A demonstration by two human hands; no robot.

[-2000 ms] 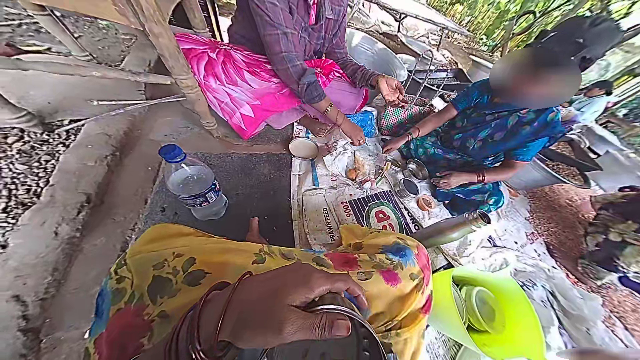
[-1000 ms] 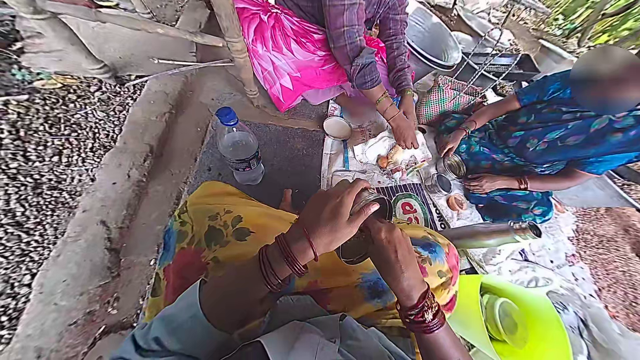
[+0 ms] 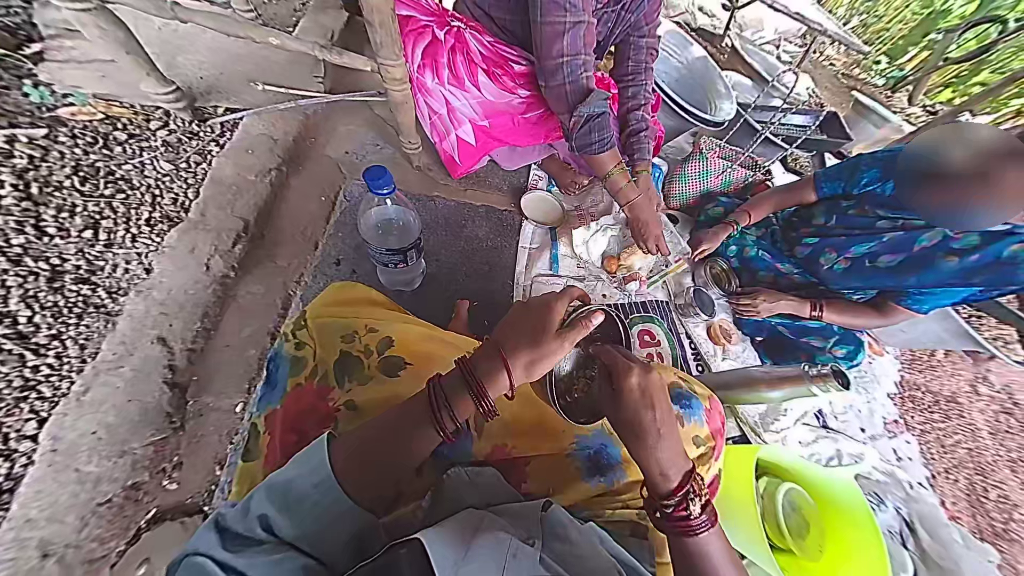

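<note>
A round steel container (image 3: 578,384) with some dark food inside is tilted above my yellow floral-clad lap. My left hand (image 3: 540,332) grips its rim, thumb over the edge. The fingers of my right hand (image 3: 636,392) reach into its mouth; their tips are hidden, so whether they hold food is unclear. Beyond lies a printed sack sheet (image 3: 536,256) with a plastic bag of food (image 3: 600,240), a pale bowl (image 3: 542,208) and small steel containers (image 3: 700,302). A steel flask (image 3: 772,382) lies on its side right of my knee.
A water bottle with a blue cap (image 3: 392,232) stands at left on the dark slab. One person in a pink skirt sits ahead, another in blue at right. A lime-green tub (image 3: 832,512) holding a lidded container is at lower right. A wooden post (image 3: 394,80) rises at the upper left.
Two seconds ago only one of my hands showed clearly, on a steel vessel; now both are at the container. My right hand's fingers have moved into its mouth. The pink-skirted person's hands have come to the food bag.
</note>
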